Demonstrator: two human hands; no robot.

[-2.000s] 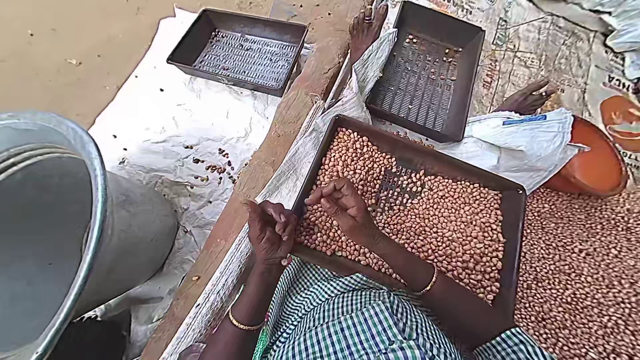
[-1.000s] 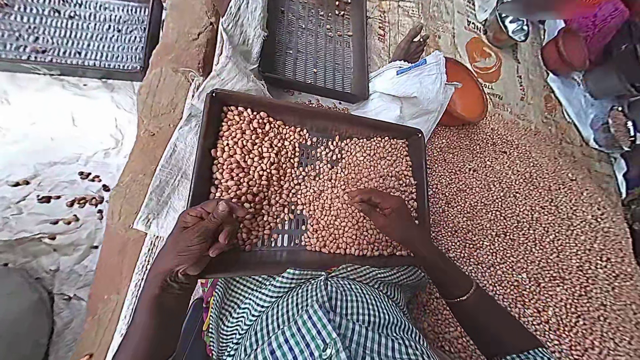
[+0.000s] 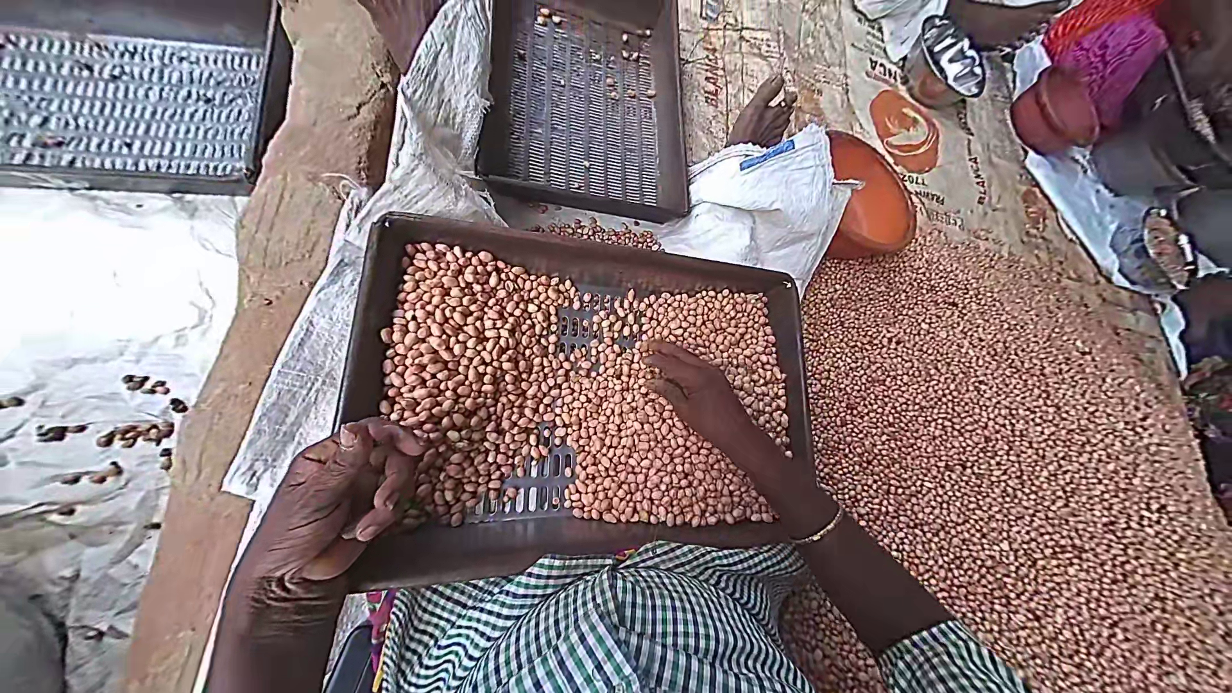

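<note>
A dark slotted tray [image 3: 577, 252] rests across my lap, tilted slightly, with shelled peanuts [image 3: 472, 337] in two heaps and bare slots between them. Larger nuts lie on its left side, smaller ones on the right. My left hand [image 3: 351, 491] is at the tray's lower left corner, fingers curled; whether anything is between them cannot be told. Over the right heap is my right hand [image 3: 698, 390], its fingertips at the nuts with thumb and fingers slightly apart. What lies under those fingers is hidden.
Another slotted tray [image 3: 587, 106] with a few nuts stands beyond mine, a third [image 3: 125, 106] at upper left. An orange bowl [image 3: 871, 207] sits by a white sack [image 3: 770, 202]. A wide spread of peanuts [image 3: 1001, 462] covers the right side. Other people sit at upper right.
Two seconds ago my hands were close together over the tray's left part; now they are apart, the right one over the right heap. The view has swung to the right.
</note>
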